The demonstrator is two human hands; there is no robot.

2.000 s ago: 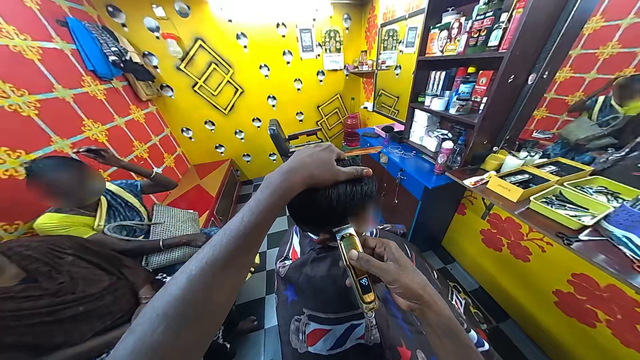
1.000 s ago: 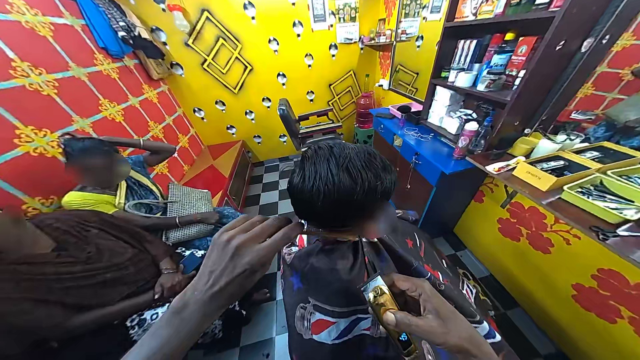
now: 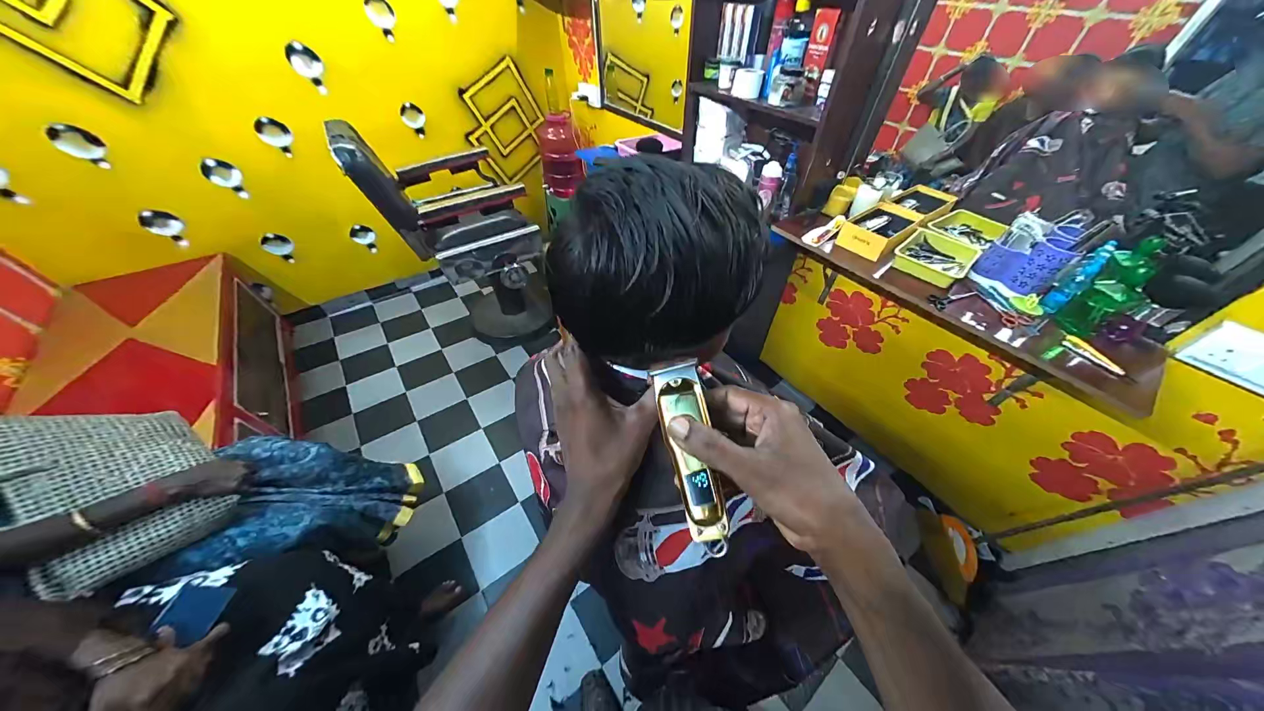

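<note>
A person with short black hair [image 3: 657, 252] sits facing away from me under a dark patterned barber's cape [image 3: 681, 602]. My right hand [image 3: 775, 454] grips a gold cordless hair clipper [image 3: 691, 454], held upright with its blade at the nape, by the cape's collar. A lit display shows on the clipper's lower body. My left hand [image 3: 597, 425] rests against the left side of the neck, thumb close to the clipper head and fingers partly hidden under the hair. Whether it pinches the cape's collar I cannot tell.
A barber's chair [image 3: 474, 217] stands beyond on the checkered floor [image 3: 434, 385]. On the right, a counter [image 3: 987, 331] below a mirror holds yellow trays [image 3: 933, 257], bottles and a purple basket [image 3: 1027, 259]. Seated people are at the left, one with a woven bag [image 3: 128, 494].
My left hand has gone from the head, then left of the neck, to rest against the neck. The clipper has come up to the nape. The view has shifted right and closer.
</note>
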